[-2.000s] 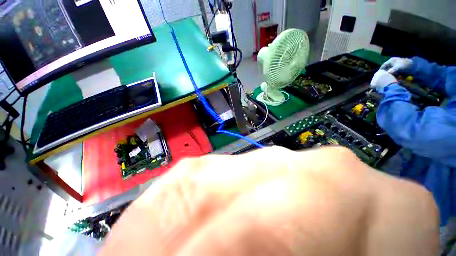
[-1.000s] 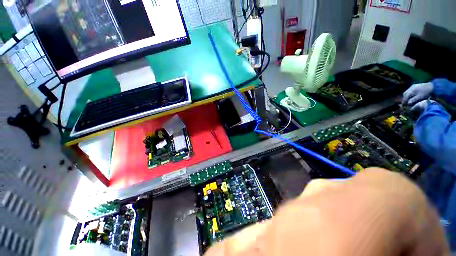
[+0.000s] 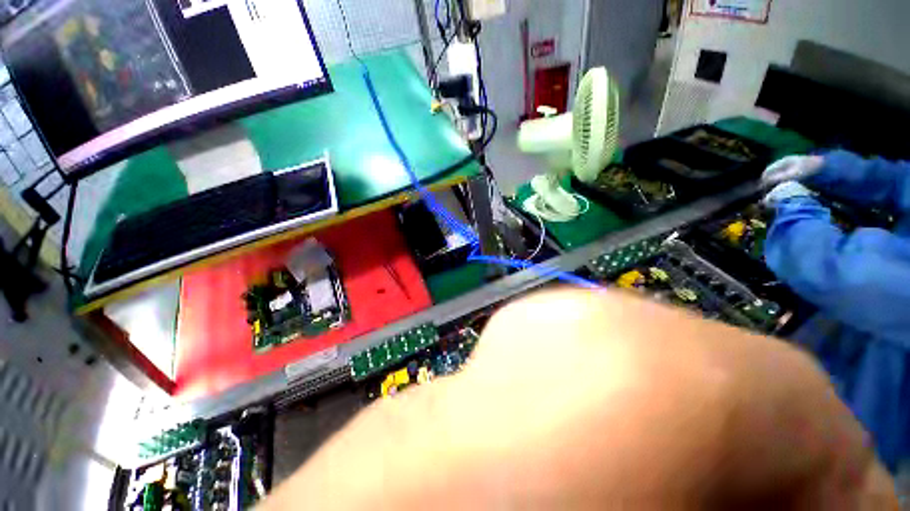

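Observation:
A large, blurred patch of bare skin, which seems to be my right hand or wrist (image 3: 599, 409), fills the lower middle and right, very close to the camera. Its fingers are not visible, so its grip cannot be told. My left hand is not in view. A green circuit board (image 3: 424, 371) with yellow parts lies on the line behind the skin, mostly hidden; its dotted side strip (image 3: 394, 351) shows. Another populated board (image 3: 195, 474) lies at the lower left, cut off by the bottom edge.
A metal rail (image 3: 539, 267) runs along the line. A blue cord (image 3: 389, 130) hangs across the view. A sample board (image 3: 299, 309) lies on a red mat (image 3: 389, 259). A keyboard (image 3: 190, 222), monitor and fan (image 3: 589, 130) stand behind. A person's gloved hands (image 3: 788, 180) are at right.
Since one second ago, the bare skin has moved left and covers most of the middle board again. The view has shifted slightly. The other person's hands remain over the line at right.

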